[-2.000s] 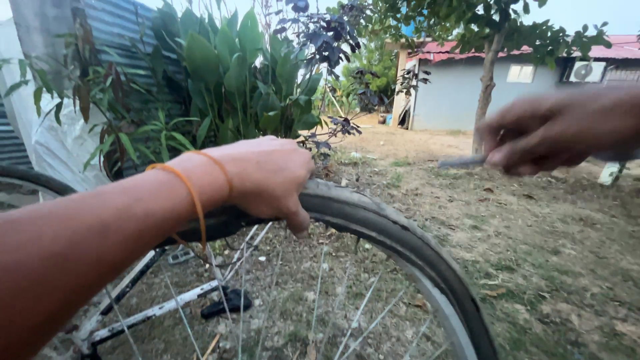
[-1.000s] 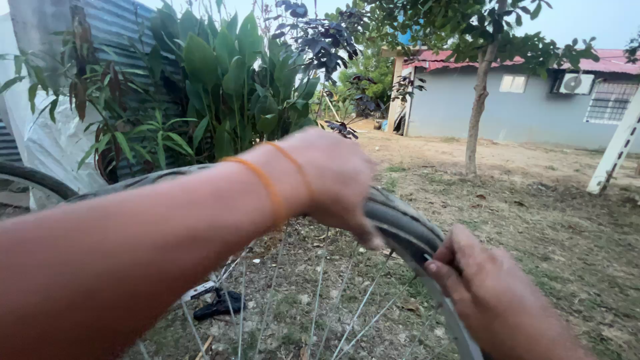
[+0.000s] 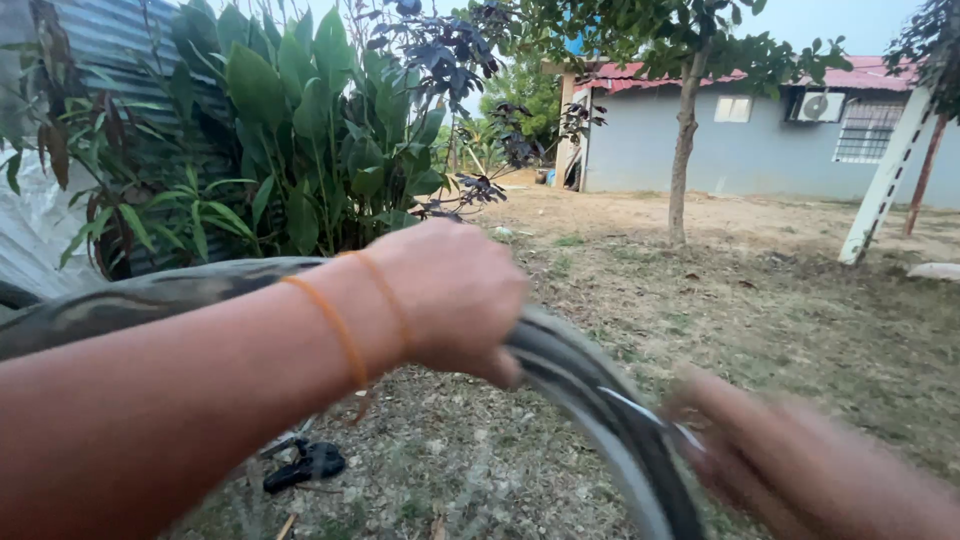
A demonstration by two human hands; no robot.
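A black bicycle tire curves across the view on its pale metal wheel rim. My left hand, with orange cords around the wrist, grips the top of the tire, its thumb on the near side. My right hand is blurred at the tire's right side. From its fingers a thin, light-coloured tool reaches onto the tire's sidewall; its exact kind cannot be told. The tire's left stretch runs behind my left forearm.
A black object, perhaps a pedal, shows below the wheel. Leafy plants and a corrugated metal sheet stand behind at left. A tree trunk, a white post and a grey building are farther back.
My right hand, away from the wheel two seconds ago, came to the tire and is now at its right side with the thin tool. My left hand remains on the tire.
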